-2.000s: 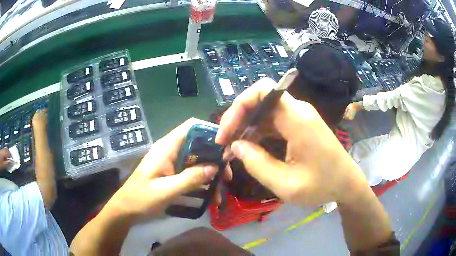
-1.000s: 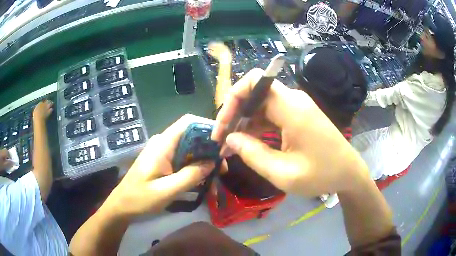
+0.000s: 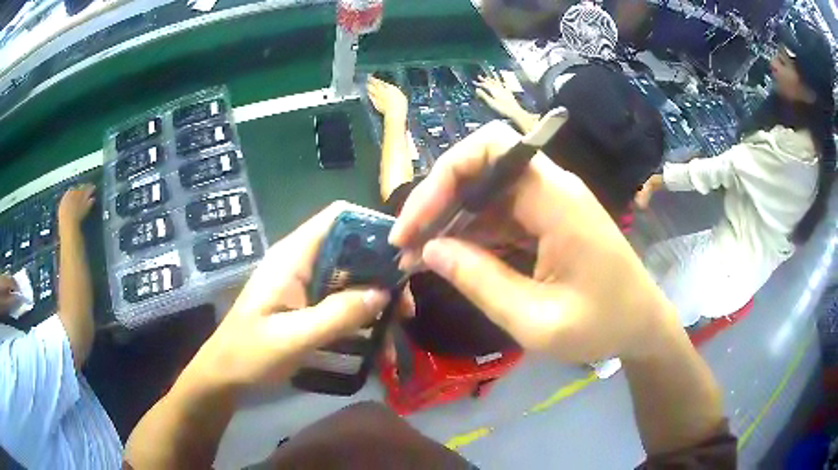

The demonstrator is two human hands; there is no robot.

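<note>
My left hand [image 3: 294,321] holds a dark teal mobile phone [image 3: 354,252] above my lap, back side up, with the thumb across its middle. A pale label shows at the phone's lower end. My right hand [image 3: 542,257] grips dark tweezers [image 3: 487,184] with a pale butt end pointing up and right. The tweezers' tips are at the phone's top right corner, close to my right fingertips. The fingers and blur hide what the tips touch.
A clear blister tray [image 3: 188,188] of phones lies on the green bench, left. A loose phone [image 3: 334,140] lies beside it. Neighbouring workers sit left and right; one in a black cap [image 3: 602,124] sits ahead on a red stool [image 3: 446,376]. More trays [image 3: 441,110] stand behind.
The phone is tilted slightly differently in my left hand, and the tweezers' butt end has swung right. The capped neighbour's hands now both reach over the tray at the back.
</note>
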